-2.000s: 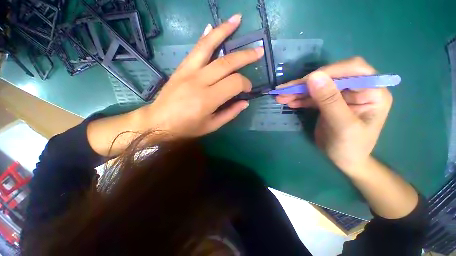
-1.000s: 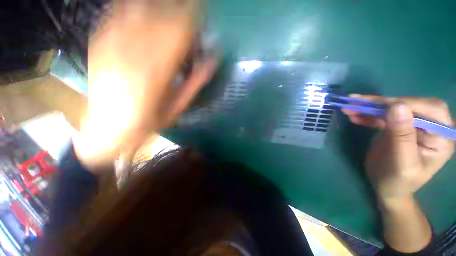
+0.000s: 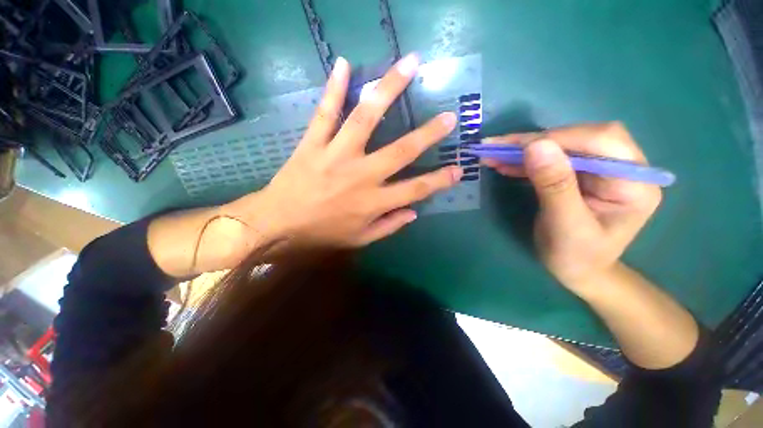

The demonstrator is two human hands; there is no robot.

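My right hand [image 3: 590, 201] holds the blue-purple tweezers [image 3: 586, 162]; their tip is at the column of small black adhesive pads [image 3: 470, 113] on the clear liner sheet [image 3: 456, 200]. Whether the tip grips a pad cannot be told. My left hand [image 3: 335, 175] lies flat with fingers spread over the liner and over a black plastic frame [image 3: 390, 33]. The frame's two long sides stick out above the fingers; its lower part is mostly hidden under the hand. Left of the hand the liner shows rows of pale slot-like marks.
A tangled heap of black frames [image 3: 159, 100] lies at the upper left. Dense dark rows, possibly stacked frames [image 3: 747, 334], are at the far right edge. Cardboard and a red item [image 3: 40, 351] are below the bench edge at left. Hair and dark clothing cover the bottom middle.
A second ago my left hand was raised and blurred, and no frame lay on the liner; now it is down over a frame. My right hand and tweezers have moved left in the picture.
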